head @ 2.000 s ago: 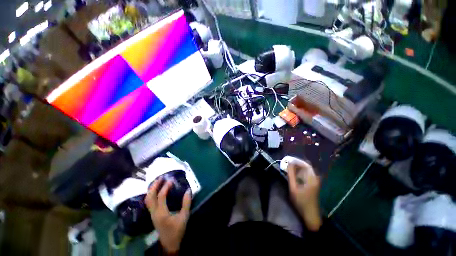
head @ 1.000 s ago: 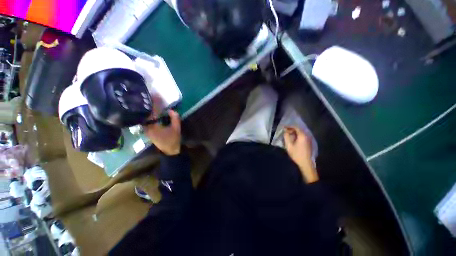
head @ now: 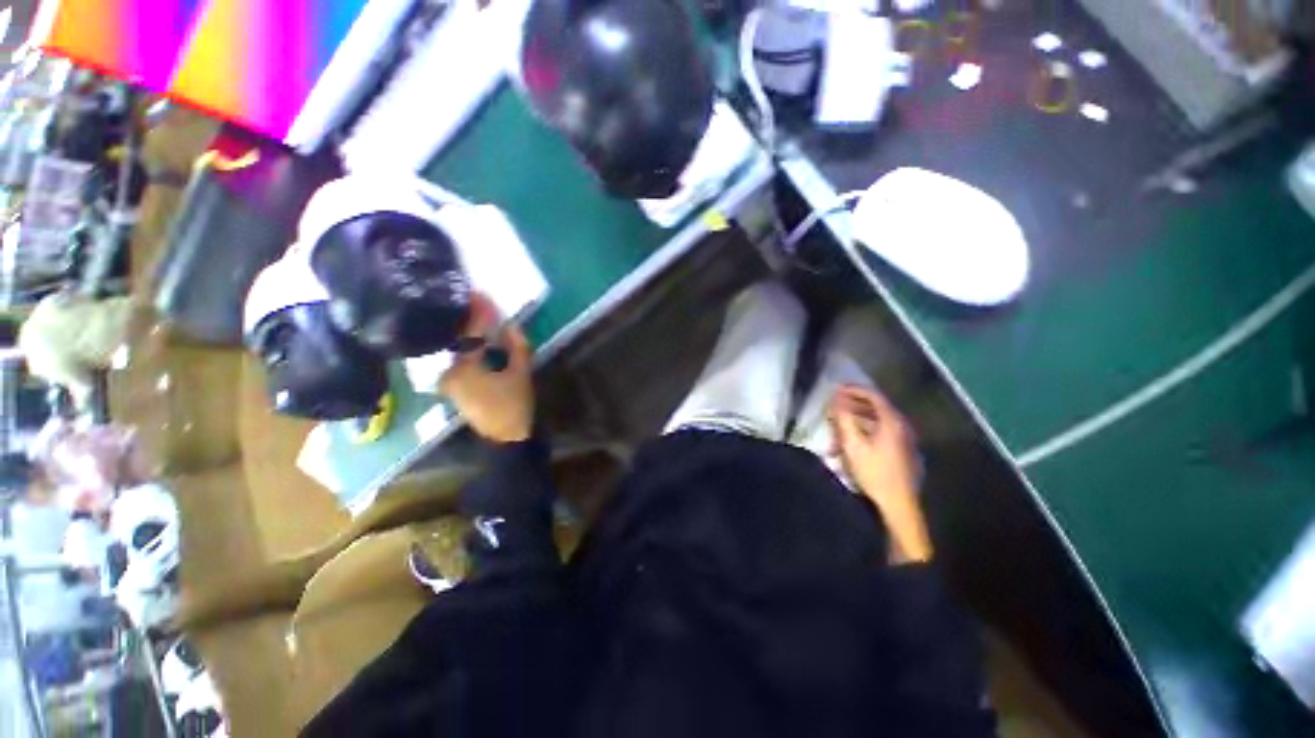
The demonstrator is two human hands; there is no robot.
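A white dome camera with a glossy black ball (head: 392, 281) stands on the bench's left part. A second dome camera (head: 312, 346) touches it on the left. My left hand (head: 493, 389) is at the front camera's lower right side. Its fingers are closed on a small black object (head: 495, 356), perhaps a marker pen; its far end is hidden. My right hand (head: 877, 450) lies over my lap with curled fingers. I cannot tell whether anything small is in it.
Another dome camera (head: 617, 90) sits at the bench edge ahead. A white mouse (head: 942, 235) is right of it on a dark mat with small pale bits. A keyboard (head: 433, 84) and the monitor (head: 217, 58) are at the upper left. A yellow ring (head: 378, 420) lies below the left cameras.
My view has tilted down towards my lap. My left hand has left the black ball and closed on the small black object. My right hand has left the mouse for my lap.
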